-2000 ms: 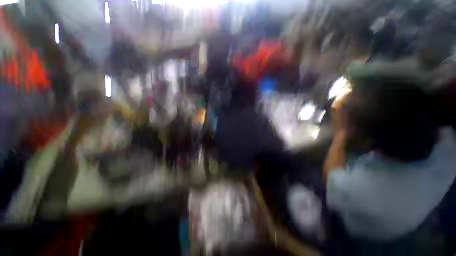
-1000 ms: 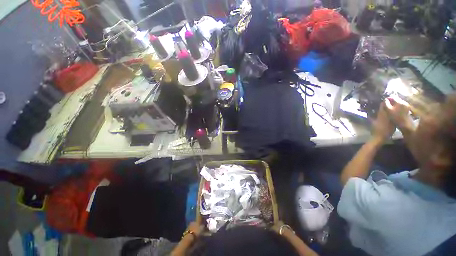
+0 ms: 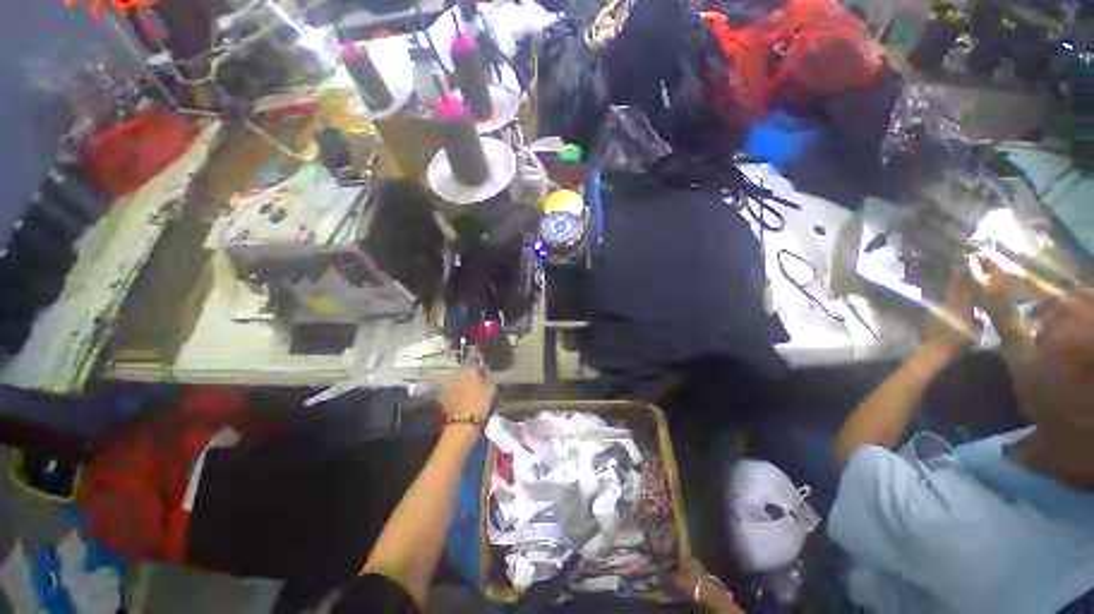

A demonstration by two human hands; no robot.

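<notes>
A shallow rectangular basket (image 3: pixel 674 486) with a tan rim is low in the centre of the view. A crumpled heap of white and grey fabric pieces (image 3: pixel 564 480) lies in it, with a brown speckled part at its right. My left hand (image 3: pixel 466 393) is off the basket, above its top left corner at the table's front edge, close to a small dark cone with a magenta tip (image 3: pixel 492 344). Whether its fingers hold anything is unclear. My right hand (image 3: pixel 696 581) grips the basket's lower right rim, partly cut by the picture's bottom edge.
A boxy grey machine (image 3: pixel 324 264) stands on the table at left, beside thread cones on white discs (image 3: pixel 472 169). A dark fabric pile (image 3: pixel 678 264) lies right of them. At right, a person in a light blue shirt (image 3: pixel 948 516) has both hands near a lit sewing machine.
My left hand has let go of the basket's left rim and reached forward to the table edge. My right hand stays on the rim. The view has shifted slightly.
</notes>
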